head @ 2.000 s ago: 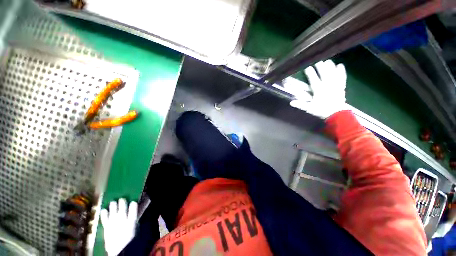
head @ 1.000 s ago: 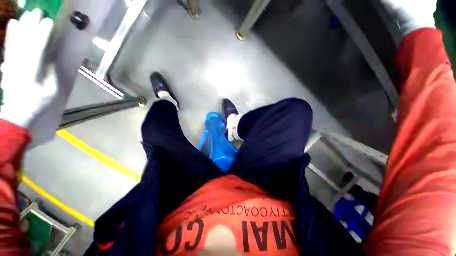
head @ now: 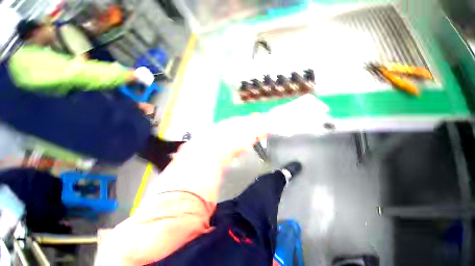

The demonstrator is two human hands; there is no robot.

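My left hand (head: pixel 299 115), in a white glove, is blurred and overexposed at the bench's front edge, just below the coil components; its fingers are not clear. My right hand is out of the picture. Several black and copper coil components (head: pixel 276 87) stand in a row near the front of the perforated tray (head: pixel 333 44). Cutting pliers (head: pixel 401 76) with orange-yellow handles lie spread on the tray at the right, untouched. A small dark bent tool (head: pixel 262 45) lies behind the row.
A person in yellow-green sleeves (head: pixel 57 70) sits at the left beyond a yellow floor line (head: pixel 140 189). Blue stools stand at the left (head: pixel 89 191) and below me (head: pixel 289 244). The green bench edge (head: pixel 380 106) runs across the upper right, with dark bench framing below it.
The view has swung left from the floor and legs to the bench and the other person. My left arm now reaches across to the bench edge. My right hand has left the picture.
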